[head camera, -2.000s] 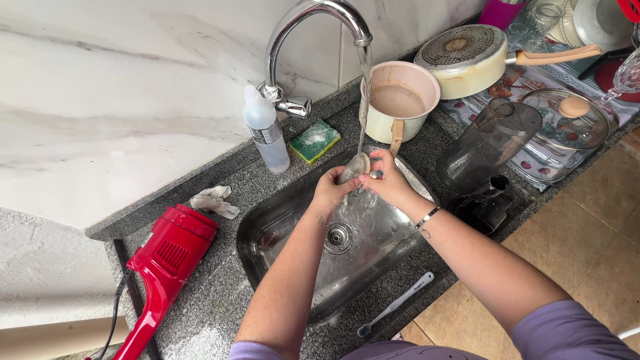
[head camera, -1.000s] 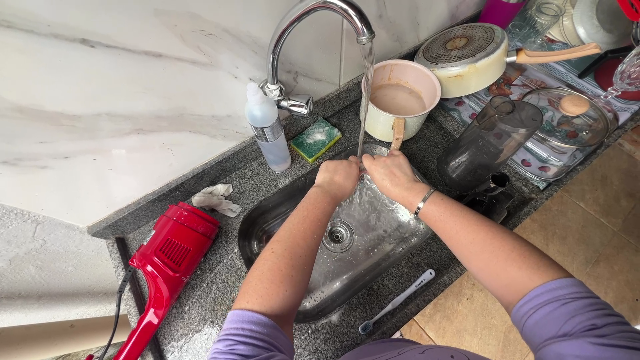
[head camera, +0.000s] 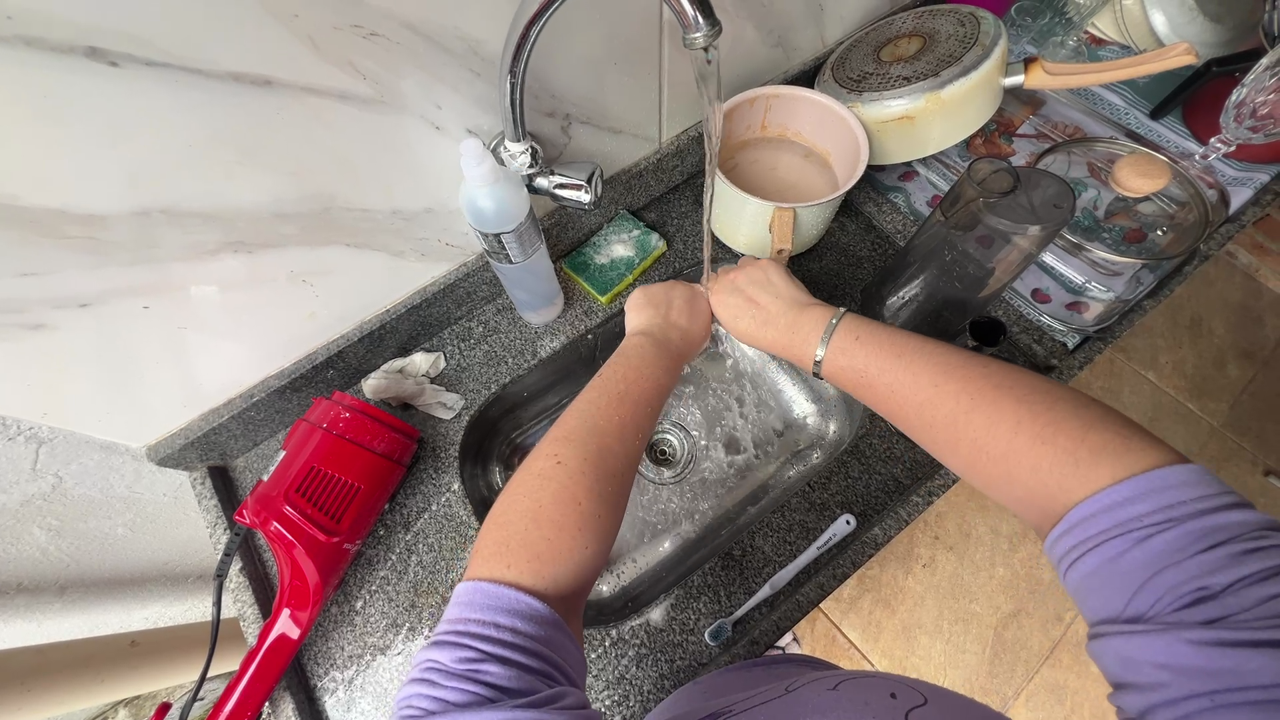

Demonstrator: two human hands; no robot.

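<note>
Water from the chrome faucet [head camera: 700, 30] runs down onto my two hands, which meet over the back end of the stainless steel sink [head camera: 745, 420]. My left hand [head camera: 670, 315] is curled with its knuckles up, and my right hand [head camera: 760, 300] is bent beside it. The hands cover whatever lies between their fingers. A saucepan with cloudy liquid [head camera: 790, 180] stands just behind my right hand. Left of the stream, a green and yellow sponge [head camera: 613, 255] with foam lies by a plastic squirt bottle [head camera: 512, 235].
A red handheld appliance [head camera: 330, 490] with a cord and a crumpled white cloth [head camera: 412, 383] lie at left. A toothbrush [head camera: 782, 578] rests on the front granite edge. At right are a dark clear pitcher [head camera: 980, 245], an upturned frying pan [head camera: 915, 80] and a glass lid [head camera: 1130, 205].
Two seconds ago my fingers held a small roundish, clear-looking piece under the stream. Both hands have since turned knuckles up and curled, and that piece is out of sight.
</note>
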